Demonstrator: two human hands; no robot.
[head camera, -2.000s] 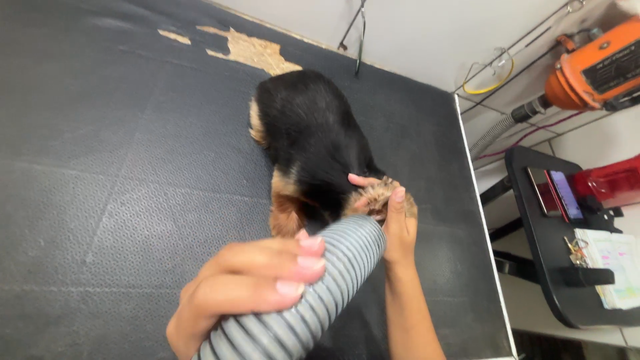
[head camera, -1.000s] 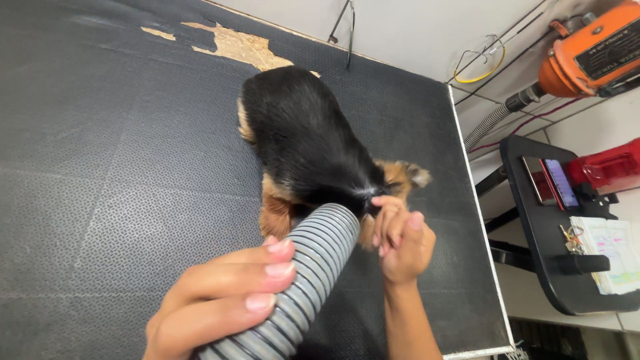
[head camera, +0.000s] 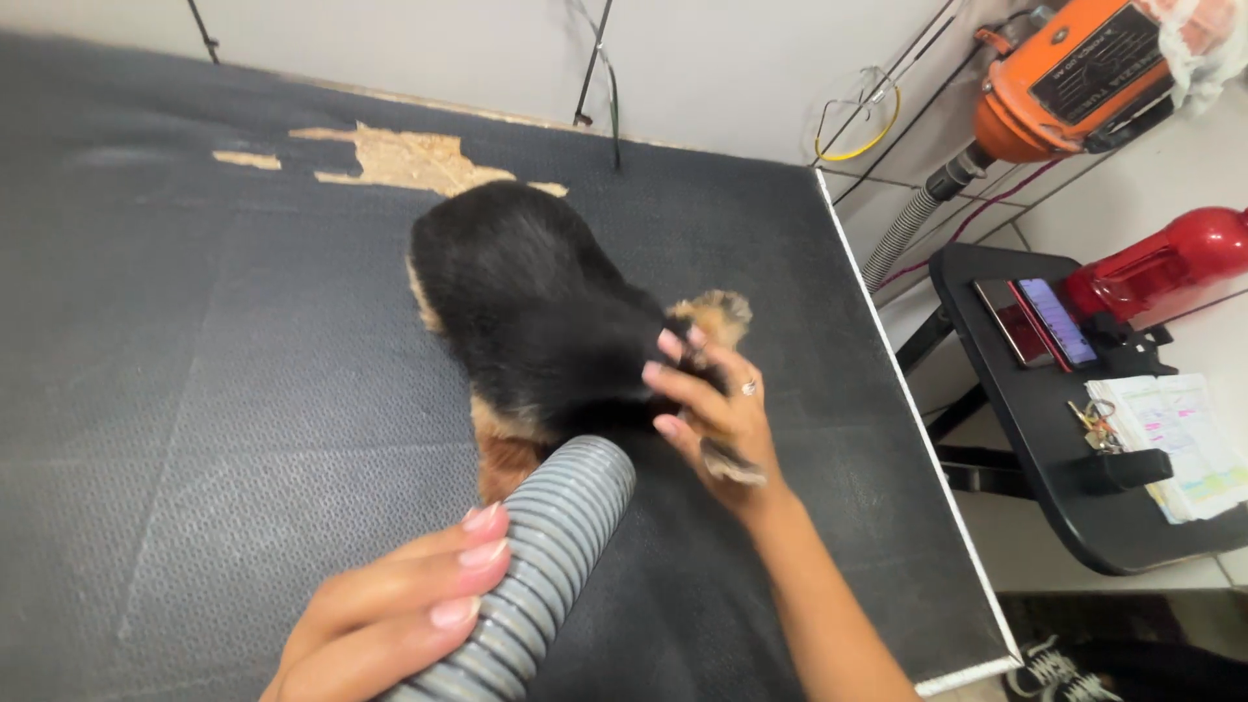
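Observation:
A small dog with a black back and tan legs (head camera: 536, 302) stands on a table with a black textured cover (head camera: 292, 390). My left hand (head camera: 400, 604) is wrapped around a grey corrugated hose (head camera: 565, 526), whose end lies close to the dog's side and front leg. At the dog's head, my right hand (head camera: 721, 409) rests with its fingers spread over the black and tan fur, an ear tip showing beside the palm. A ring sits on one finger. The dog's face is mostly hidden.
An orange blower (head camera: 1063, 88) with its own hose hangs on the right. Beside the table's white edge stands a black stool (head camera: 1053, 478) bearing phones (head camera: 1053, 322), a red bottle (head camera: 1160, 263), keys (head camera: 1100, 427) and papers (head camera: 1185, 439). A shoe (head camera: 1058, 673) shows low at right.
My right hand has gone from fingers bunched at the dog's neck to fingers spread over its head. The hose end has moved off the dog's neck, down toward its front leg.

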